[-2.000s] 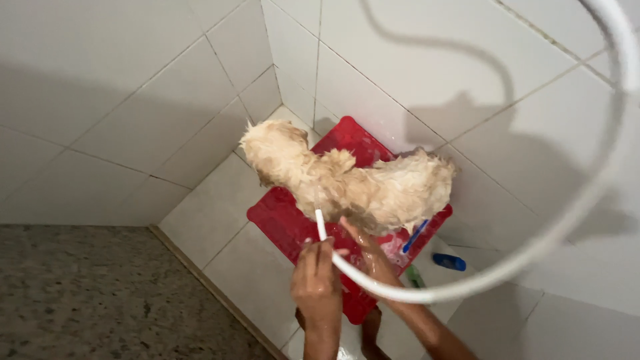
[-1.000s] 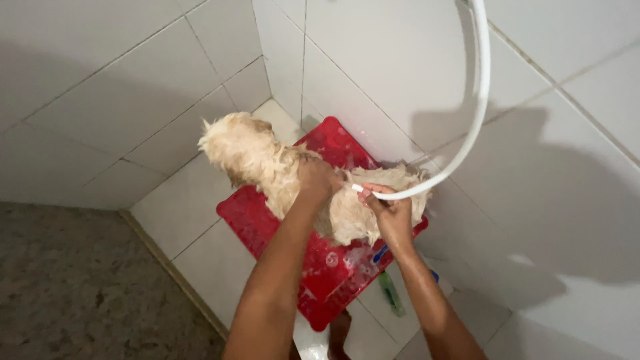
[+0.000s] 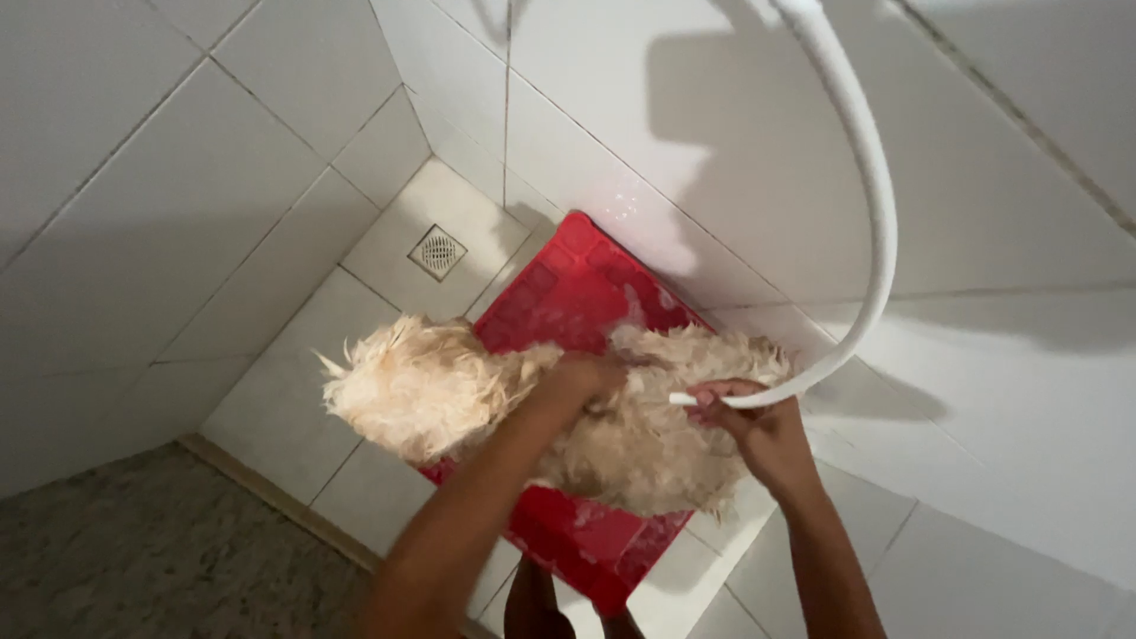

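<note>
A wet, cream-coloured long-haired dog (image 3: 657,453) stands across a red plastic stool or platform (image 3: 577,284), its head (image 3: 417,382) out past the left edge. My left hand (image 3: 590,377) lies on the dog's back behind its neck, the fingers partly hidden and blurred in the fur. Over the rear of the back, my right hand (image 3: 750,422) grips a white hose (image 3: 874,222) near its narrow white end, which points left. The hose loops up and out at the top of the view.
White tiled walls (image 3: 568,133) meet in a corner behind the red platform. A square floor drain (image 3: 437,253) lies left of it. A raised stone edge (image 3: 275,497) borders speckled flooring at lower left. My legs (image 3: 532,603) are just below the platform.
The hose has passed into my right hand since the earliest frame, and my left hand has gone to the dog's back. The dog's head has lowered. The view is nearer now.
</note>
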